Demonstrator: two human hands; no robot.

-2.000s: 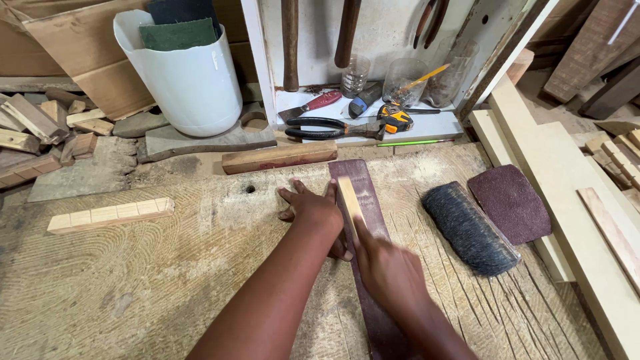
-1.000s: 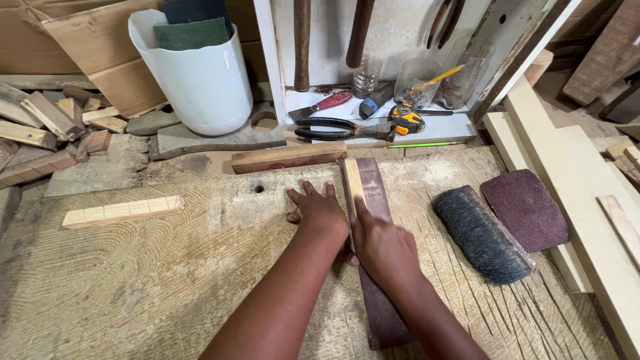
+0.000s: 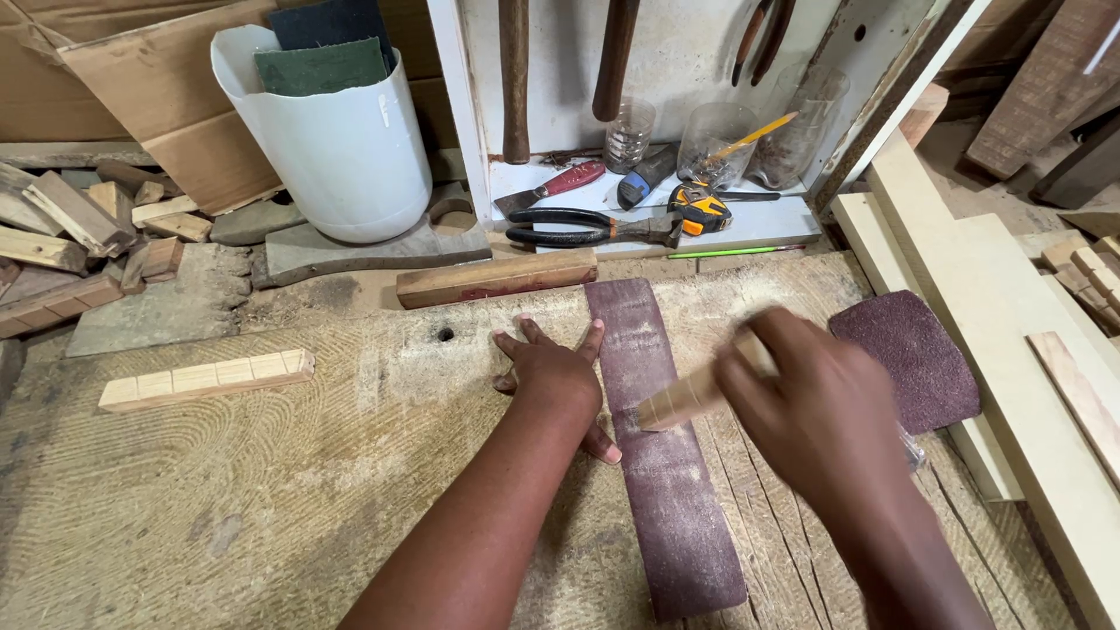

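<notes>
A long strip of dark red sandpaper [image 3: 669,507], dusted with pale powder, lies on the wooden bench top. My left hand [image 3: 556,376] is spread flat at its left edge, thumb and a fingertip touching the strip. Blurred by motion, my right hand [image 3: 801,385] grips a small wooden stick [image 3: 687,398] with lines across it, tilted over the strip's right side. A similar scored wooden stick [image 3: 210,381] rests on the bench at the left. To the right is a square piece of sandpaper [image 3: 910,363]; my right hand and forearm mostly hide the dark-bristled brush beside it.
Behind the strip lies a wooden block [image 3: 494,278]. Farther back are pincers [image 3: 595,229], a tape measure [image 3: 700,208], a red-handled scraper [image 3: 560,184] and a green pencil-like stick [image 3: 735,252]. A white plastic container [image 3: 350,157] stands back left, offcuts beside it. Pale boards [image 3: 989,350] lie along the right.
The wooden stick was flat along the sandpaper strip under my right hand; it is now lifted and turned, and my right hand has moved right, covering most of the brush.
</notes>
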